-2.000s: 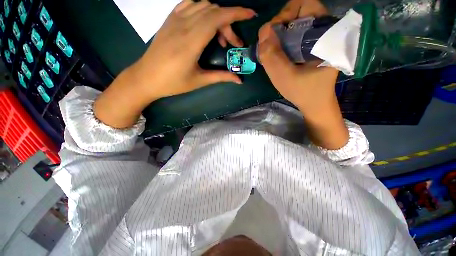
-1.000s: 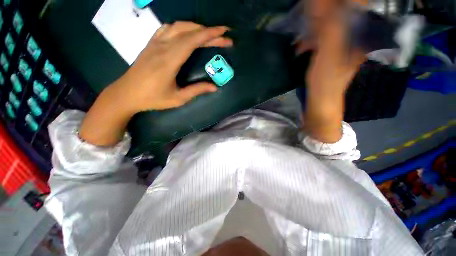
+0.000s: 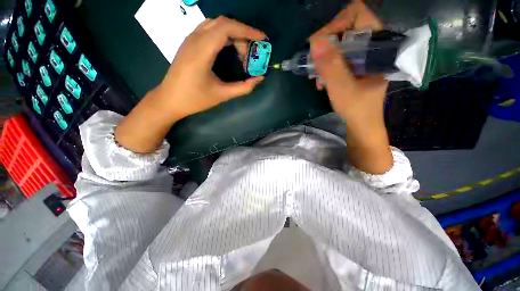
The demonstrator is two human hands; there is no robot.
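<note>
My left hand [image 3: 196, 71] is curved around a teal housing [image 3: 259, 58], its thumb and fingers at the housing's ends. The housing's face shows small dark parts. My right hand [image 3: 348, 68], slightly blurred, holds the dispensing syringe [image 3: 385, 52] roughly level. The syringe's yellowish-green tip [image 3: 276, 66] points left, close to the housing's right edge; whether they touch I cannot tell. A white paper wrap [image 3: 413, 55] and a green adapter [image 3: 431, 54] are at the syringe's rear.
A black tray [image 3: 94, 102] with rows of teal parts is at left, beside a red slotted tray [image 3: 31, 153]. White paper [image 3: 168, 28] lies beyond my left hand on the dark green mat [image 3: 228, 122]. A black grid tray [image 3: 439, 116] and blue-edged bins [image 3: 490, 210] are at right.
Since one second ago, my right hand has brought the syringe back toward the housing. The housing has turned more upright between my left thumb and fingers.
</note>
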